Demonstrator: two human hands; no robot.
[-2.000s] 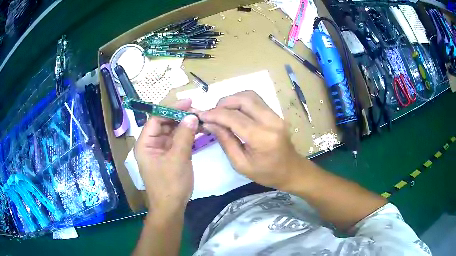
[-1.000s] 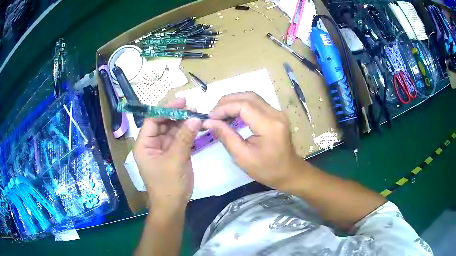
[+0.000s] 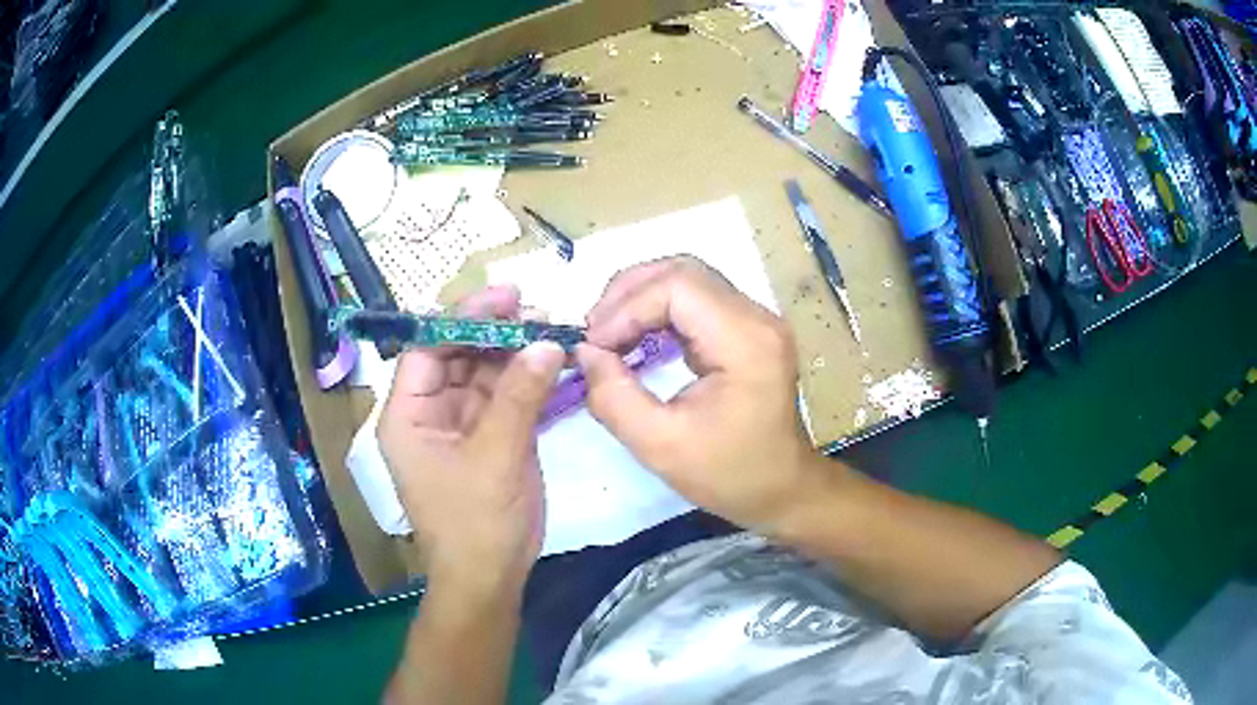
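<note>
My left hand (image 3: 469, 427) holds a green circuit board (image 3: 448, 332) with thumb and fingers, roughly level above the white paper (image 3: 586, 475). The board's black end points right. My right hand (image 3: 696, 393) pinches at that black end; fingertips hide what exactly they grip. A pink-purple handle housing (image 3: 662, 350) lies on the paper under both hands, partly hidden by them.
Cardboard tray holds stacked circuit boards (image 3: 496, 124), a white ring (image 3: 350, 183), black-and-purple arms (image 3: 314, 282), tweezers (image 3: 824, 259), a dark pen-like tool (image 3: 813, 152), a blue electric screwdriver (image 3: 917, 193) and small screws (image 3: 899, 393). Parts bins (image 3: 152, 455) stand left, red-handled scissors (image 3: 1114, 245) right.
The circuit board has turned from sloping down to the right to nearly level. My right fingers have shifted slightly right along with its black end. Both hands stay close together.
</note>
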